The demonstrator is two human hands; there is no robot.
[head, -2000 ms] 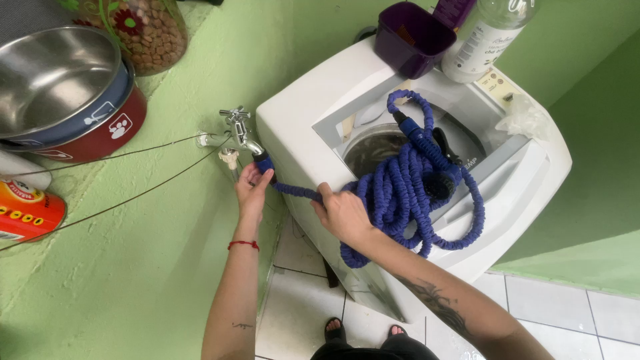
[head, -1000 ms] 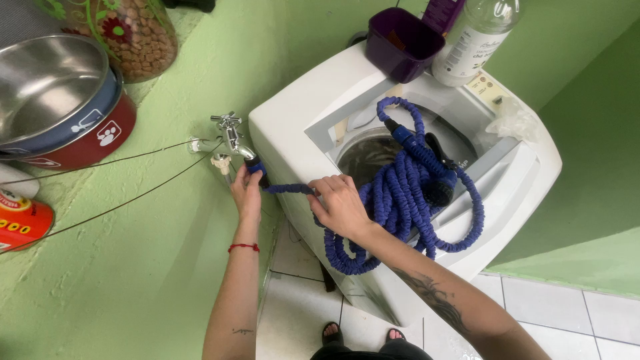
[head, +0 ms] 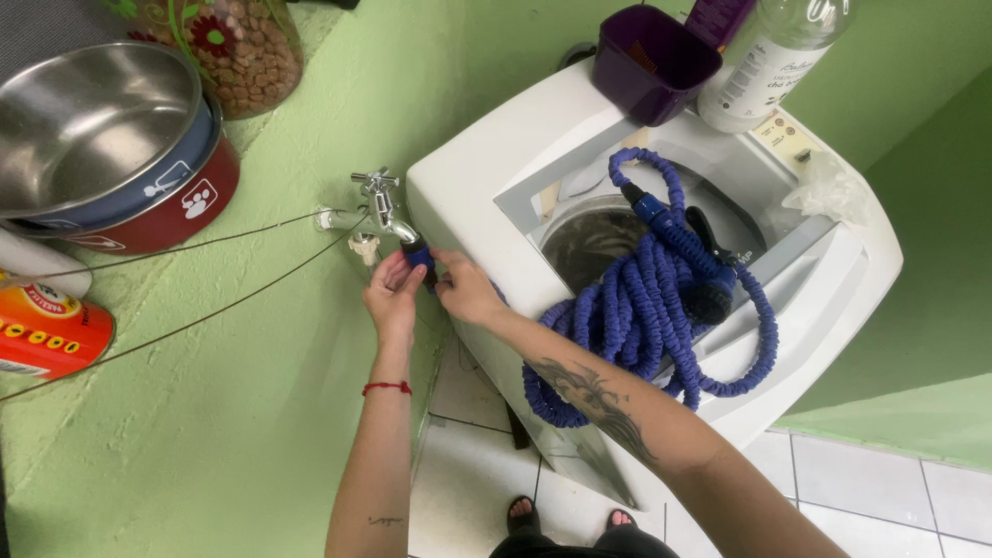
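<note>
The blue hose connector [head: 417,254] sits at the outlet of the chrome wall faucet [head: 381,204]. My left hand [head: 393,293] grips that connector from the left and below. From the right, my right hand [head: 467,287] has its fingers against the connector and its dark lower end; the hand hides part of the hose. The blue fabric-covered hose [head: 647,310] lies in a coiled heap over the open top of the white washing machine [head: 496,163]. Among its loops rests a blue and black spray nozzle [head: 682,240].
On the machine's back edge stand a purple plastic container [head: 655,74] and a clear bottle [head: 763,66]. A crumpled plastic bag [head: 829,190] lies at its right. Metal pet bowls [head: 101,139], a jar of kibble [head: 248,58] and an orange can [head: 58,329] are at the left. Thin wires [head: 225,241] reach the faucet.
My right hand has moved left from the hose length beside the machine to the connector at the faucet. My left hand stays at the connector.
</note>
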